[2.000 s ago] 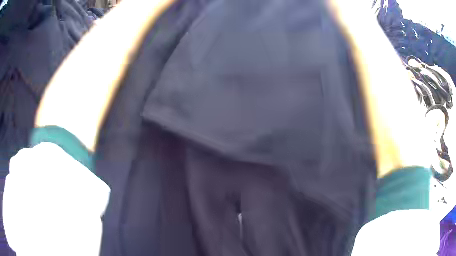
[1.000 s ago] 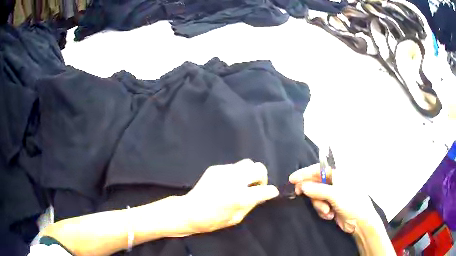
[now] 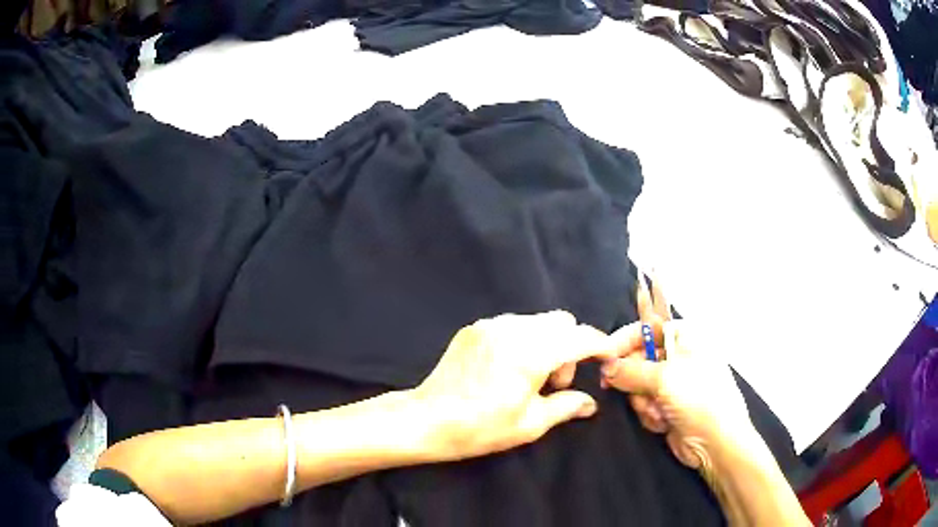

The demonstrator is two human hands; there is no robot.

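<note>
A black garment (image 3: 411, 268) lies spread before me, its short overlayer above the legs and its gathered waistband toward the back. My left hand (image 3: 514, 386) is over the overlayer's hem at the right part of the garment. Its thumb is apart from its index finger; whether it grips cloth is hidden. My right hand (image 3: 674, 386) is just right of it, fingertips meeting the left fingers. It holds small snips (image 3: 649, 342) with a blue grip, silver blades pointing up and away from the cloth. Any thread is too small to see.
More black garments (image 3: 154, 237) are heaped at the left, and others (image 3: 473, 21) lie along the back of the white table (image 3: 720, 226). Dark-edged cream looped pieces (image 3: 859, 113) lie at the back right. A red plastic object (image 3: 874, 479) is below the table's right edge, beside purple cloth (image 3: 915, 396).
Two seconds ago the garment was lifted close to the camera; it now lies on the table. Since one second ago, the left hand has moved right, its thumb parting from the fingers.
</note>
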